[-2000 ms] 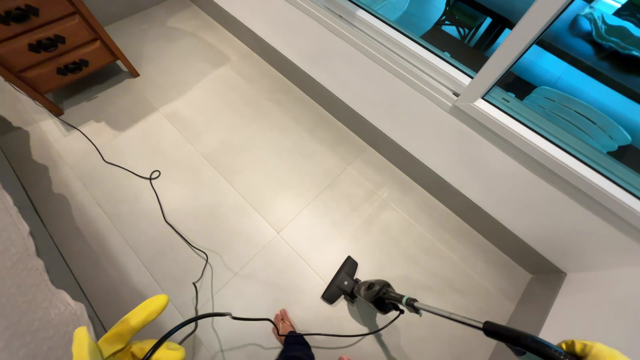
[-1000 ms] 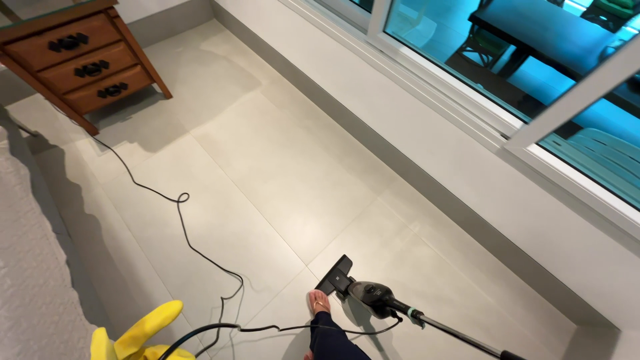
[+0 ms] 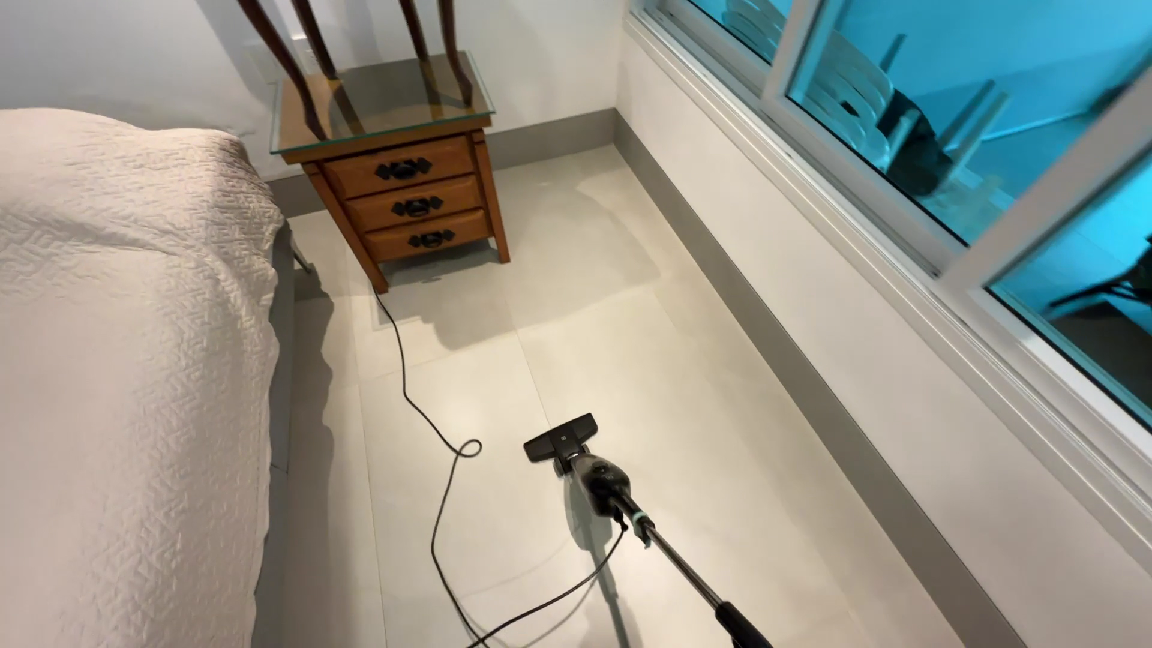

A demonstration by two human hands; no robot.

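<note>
A black stick vacuum cleaner (image 3: pixel 605 483) stands on the pale tile floor, its flat floor head (image 3: pixel 562 438) resting near the middle of the view. Its metal tube (image 3: pixel 684 562) slants down to a black grip part at the bottom edge. From the vacuum body a black power cord (image 3: pixel 436 517) runs out of the bottom of the view, and a stretch of cord with a small loop lies on the floor up to the wooden nightstand. Neither of my hands is in view, so what holds the upper end of the vacuum is hidden.
On the left is a bed with a light quilted cover (image 3: pixel 135 378). A three-drawer wooden nightstand (image 3: pixel 409 207) with a glass top bears upturned dark wooden legs (image 3: pixel 414 31). Along the right runs a wall with a grey baseboard (image 3: pixel 765 333) below a sliding window (image 3: pixel 958 261).
The view has swung up and left, bringing in the bed and the whole nightstand. The vacuum head has moved forward along the floor. Yellow-gloved left hand and bare foot have left the view.
</note>
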